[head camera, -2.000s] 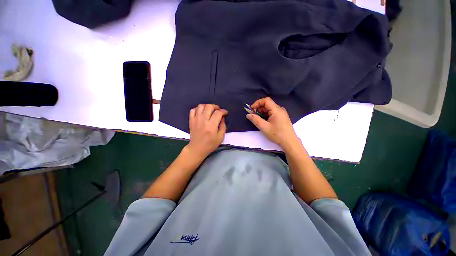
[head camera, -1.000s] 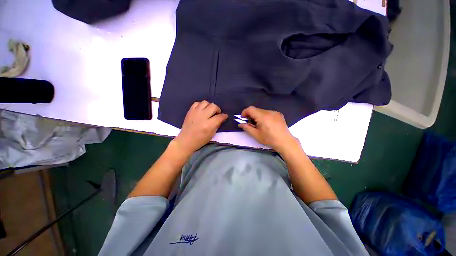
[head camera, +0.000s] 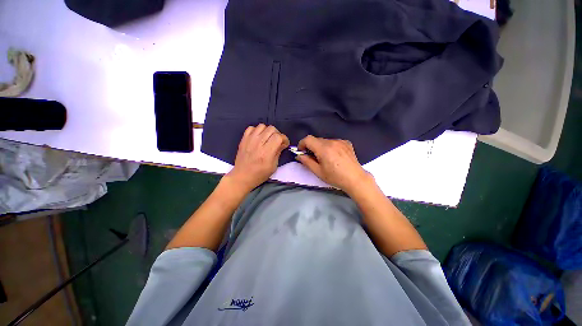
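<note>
A dark vest (head camera: 319, 83) lies flat on the white table, its armhole (head camera: 402, 57) open at the upper right and a welt pocket (head camera: 275, 92) on its panel. My left hand (head camera: 259, 153) pinches the vest's near edge. My right hand (head camera: 330, 159) holds small silver thread snips (head camera: 296, 151), whose blades point left at the edge, close to my left fingertips. The snips' handles are hidden in my right fingers. Any thread there is too small to tell.
A black phone (head camera: 173, 111) lies left of the vest. A black flask (head camera: 32, 114) and a cream cloth scrap (head camera: 19, 71) are at far left. More dark cloth (head camera: 116, 9) lies at upper left. A pale bin (head camera: 539, 83) stands at right, above blue bags (head camera: 504, 280).
My right hand has moved left with the snips, now almost touching my left hand. The vest's near edge is lifted slightly between my hands.
</note>
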